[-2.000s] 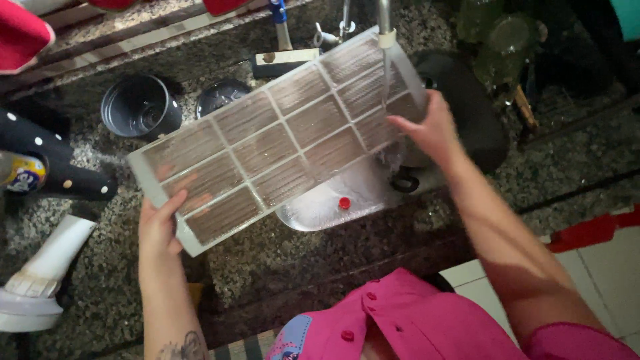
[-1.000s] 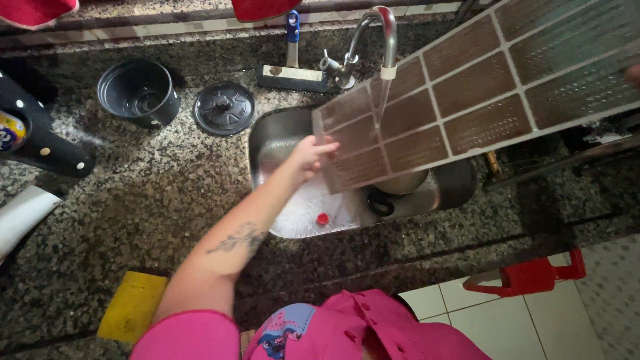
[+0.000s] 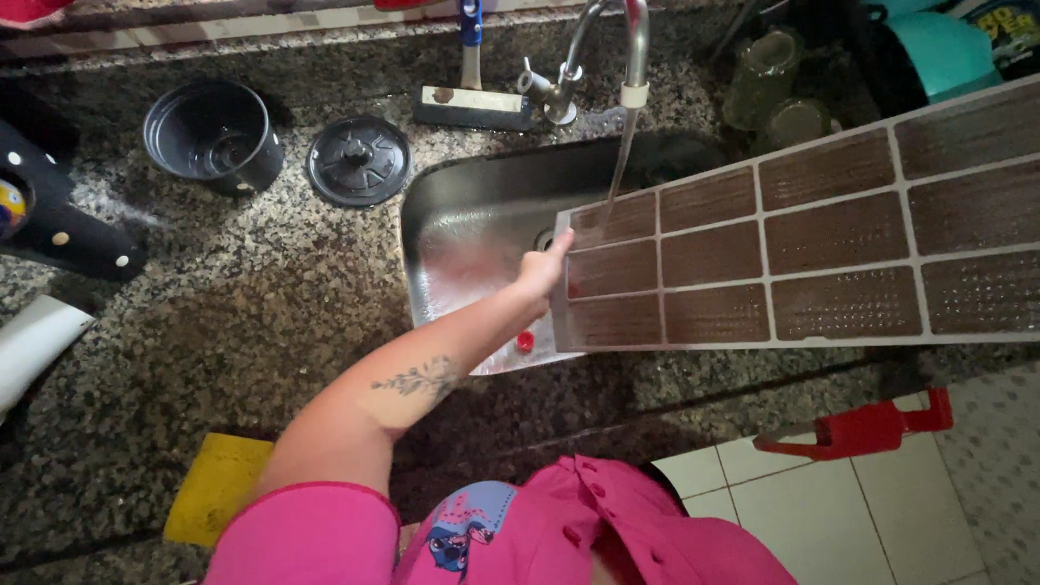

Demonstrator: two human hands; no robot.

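Note:
My left hand (image 3: 546, 272) grips the left short edge of a long mesh air filter (image 3: 837, 236) with a pale plastic grid frame. The filter slants over the right part of a stainless steel sink (image 3: 455, 236) and runs out of view at the right. Water falls from the curved metal faucet (image 3: 636, 65) onto the filter's upper left cells, and drops cling to the mesh. A small red cap (image 3: 525, 341) lies in the sink near its front rim. My right hand is outside the view.
Behind the sink, a squeegee-like tool (image 3: 471, 106) lies by the faucet. A black pot (image 3: 213, 138) and black lid (image 3: 358, 160) stand to the left. Glass jars (image 3: 764, 73) are at the back right. A yellow sponge cloth (image 3: 218, 487) lies at the front left.
The filter, held slanting between both hands two seconds ago, has shifted right relative to the sink. The right hand has gone out of view. The left hand has moved from beside the sink to over it.

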